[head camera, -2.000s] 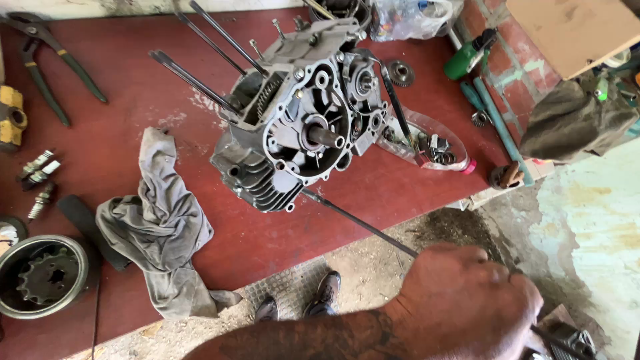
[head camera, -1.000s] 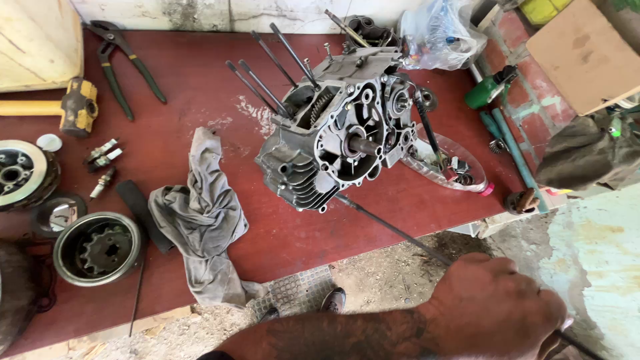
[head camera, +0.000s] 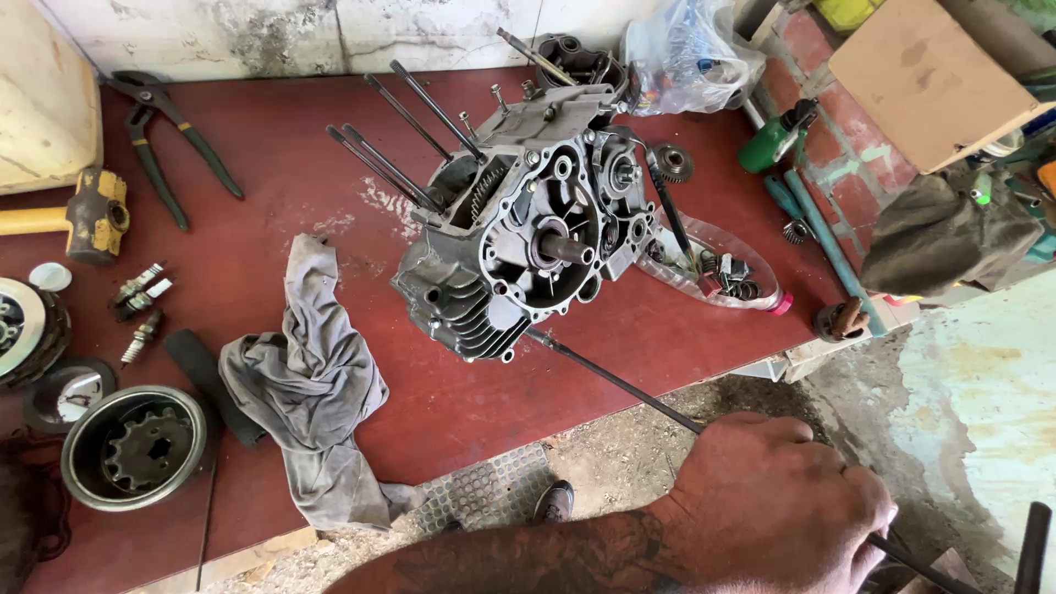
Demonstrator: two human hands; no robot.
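Note:
My left hand [head camera: 767,495] is closed around a long dark metal rod [head camera: 615,378], with the tattooed forearm reaching in from the bottom edge. The rod's far end meets or lies just behind the lower edge of a motorcycle engine crankcase [head camera: 487,272]; exact contact is hidden. Several studs stand up from the crankcase, and a shaft [head camera: 566,247] projects from its open side. A grey rag [head camera: 318,388] lies to the left of it. Beyond my hand, the rod continues toward the bottom right, near a black bar end [head camera: 1033,546]. My right hand is out of view.
Pliers [head camera: 169,148], a hammer [head camera: 97,216], spark plugs [head camera: 142,337] and a round metal housing [head camera: 136,448] lie left on the red tabletop [head camera: 462,412]. Right of the engine are a gear [head camera: 672,162], a cut plastic bottle [head camera: 767,280] holding small parts, and a blue-green pipe [head camera: 833,247].
The view has shifted left, showing more of the hammer and the parts at the left. My left hand has kept hold of the rod.

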